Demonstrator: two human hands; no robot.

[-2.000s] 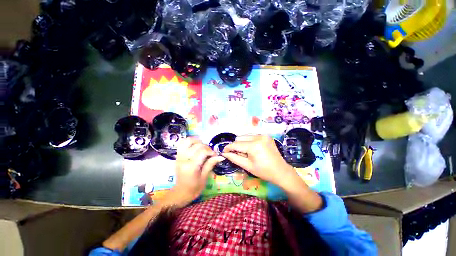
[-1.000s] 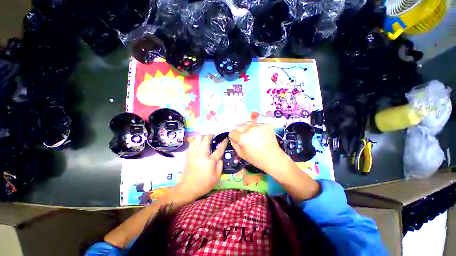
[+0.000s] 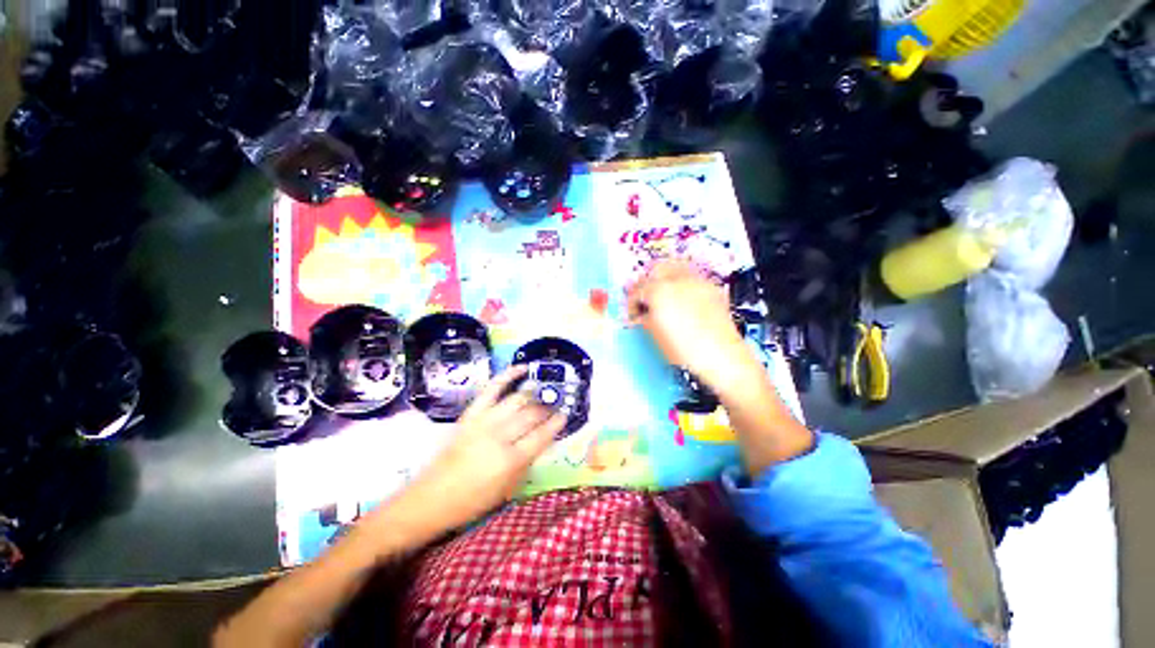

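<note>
Three glossy black round housings stand side by side on the left of the printed mat (image 3: 424, 500): the left one (image 3: 269, 386), the middle one (image 3: 359, 360) and the right one (image 3: 448, 366). A fourth housing (image 3: 554, 385) lies near the mat's middle. My left hand (image 3: 497, 434) has its fingertips on the fourth housing's left part. My right hand (image 3: 684, 310) is over the mat's right part, fingers bent together; I cannot tell if it holds anything. Another dark housing is partly hidden behind my right forearm.
Bagged housings (image 3: 469, 95) are heaped behind the mat. Right of the mat are a dark pile, yellow-handled pliers (image 3: 870, 363), a pale yellow bottle (image 3: 935, 263) and white plastic bags (image 3: 1017, 336). A yellow fan (image 3: 969, 28) stands far right. An open carton (image 3: 944, 443) is at lower right.
Three housings now stand in the left row instead of two. My right hand has moved right and away from my left hand. The whole view has shifted and tilted.
</note>
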